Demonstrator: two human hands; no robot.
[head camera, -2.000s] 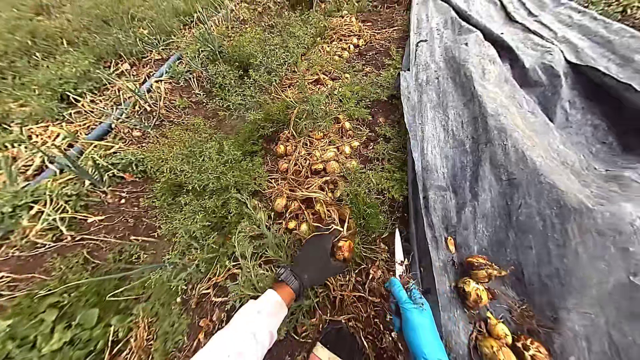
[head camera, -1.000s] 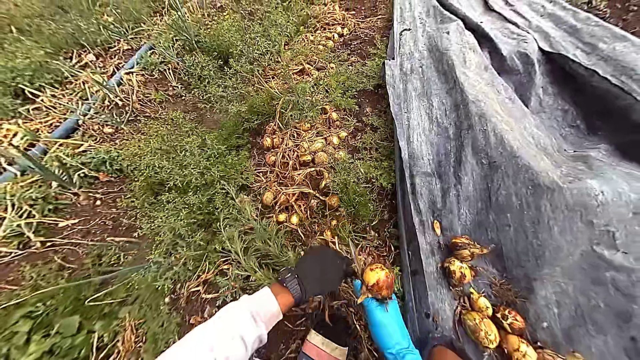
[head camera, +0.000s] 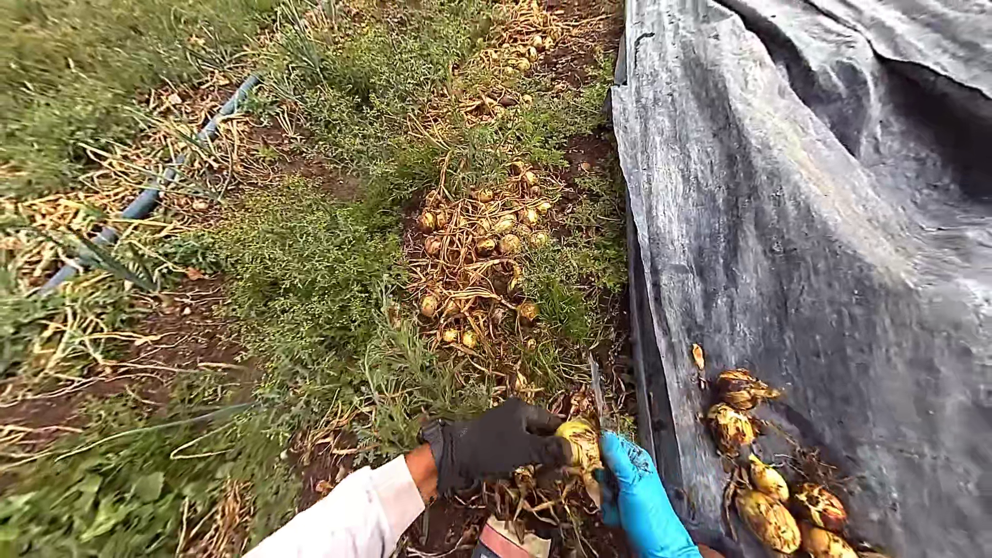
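My left hand (head camera: 500, 440), in a black glove, grips a yellow onion (head camera: 580, 442) low in the middle of the view. Close against the onion's right side is my right hand (head camera: 639, 488), in a blue glove, closed on a knife whose narrow blade (head camera: 597, 387) points up and away; its handle is hidden in the glove. Dried onion leaves hang below the two hands. More onions (head camera: 496, 232) lie among dry stalks on the soil ahead.
Grey ground-cover fabric (head camera: 759, 256) lies wrinkled on the right, with several dirty onions (head camera: 767, 523) near its lower left edge. Green weeds (head camera: 310, 263) grow left of the onion row. Beyond them runs a blue hose (head camera: 143, 203). Part of a shoe (head camera: 511, 540) shows at the bottom.
Two seconds ago my left hand was at an onion on the row, apart from the right; now both hands are together at an onion. The onions on the fabric have grown in number.
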